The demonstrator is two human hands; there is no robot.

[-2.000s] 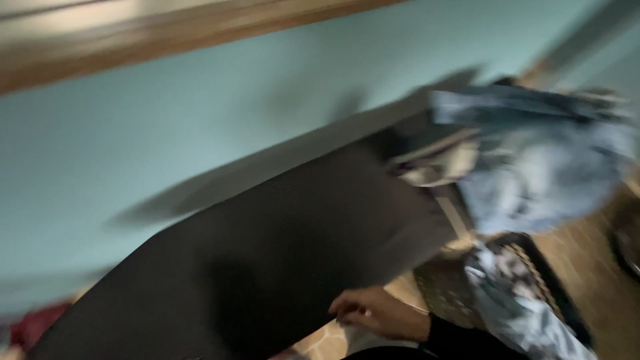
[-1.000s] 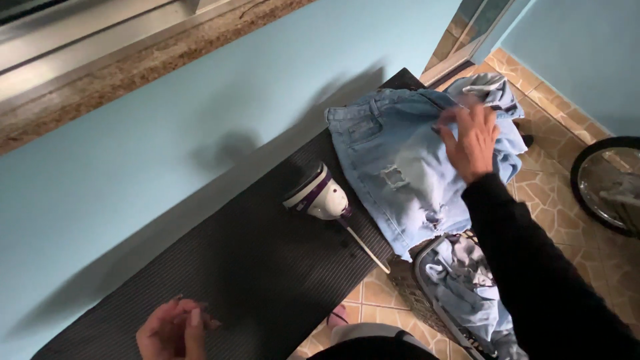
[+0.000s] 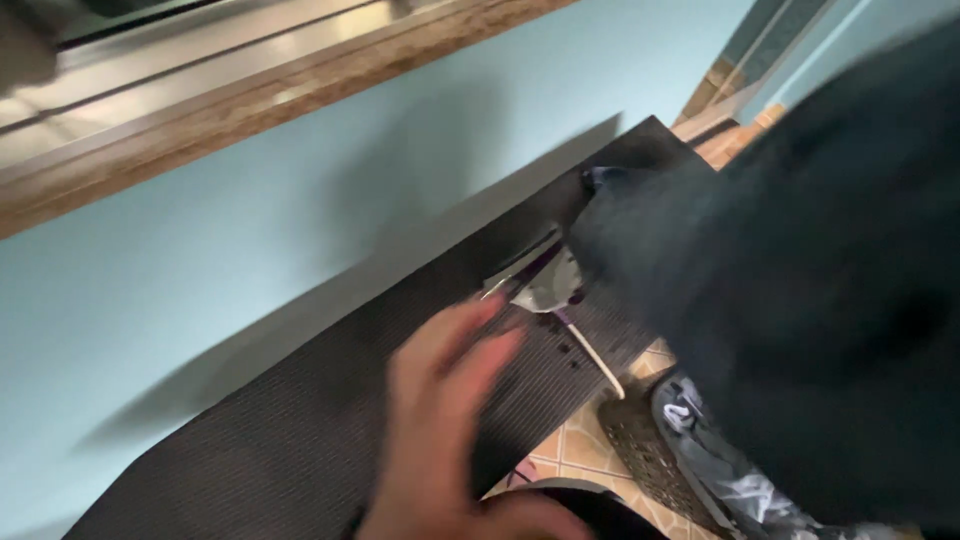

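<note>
My left hand [image 3: 442,390], blurred, reaches over the dark ribbed ironing board [image 3: 285,420]. Its fingers are apart with nothing held between them. Just beyond the fingertips, a white and purple clothes iron [image 3: 551,281] lies on the board; contact with it cannot be told. The iron's pale cord [image 3: 596,360] runs toward the near edge. A large, dark, blurred cloth [image 3: 810,285] fills the right side, close to the camera; whether it is a garment or a sleeve cannot be told. My right hand is not visible.
A dark perforated basket [image 3: 645,442] holding clothes [image 3: 750,487] stands on the tiled floor [image 3: 585,442] below the board's near side. The blue wall [image 3: 225,292] and a stone window ledge [image 3: 300,86] run along the far side.
The light blue denim garment, on the board one second ago, no longer shows there. My left hand has moved right, toward the iron. My right hand has gone out of sight; dark cloth now covers the right side.
</note>
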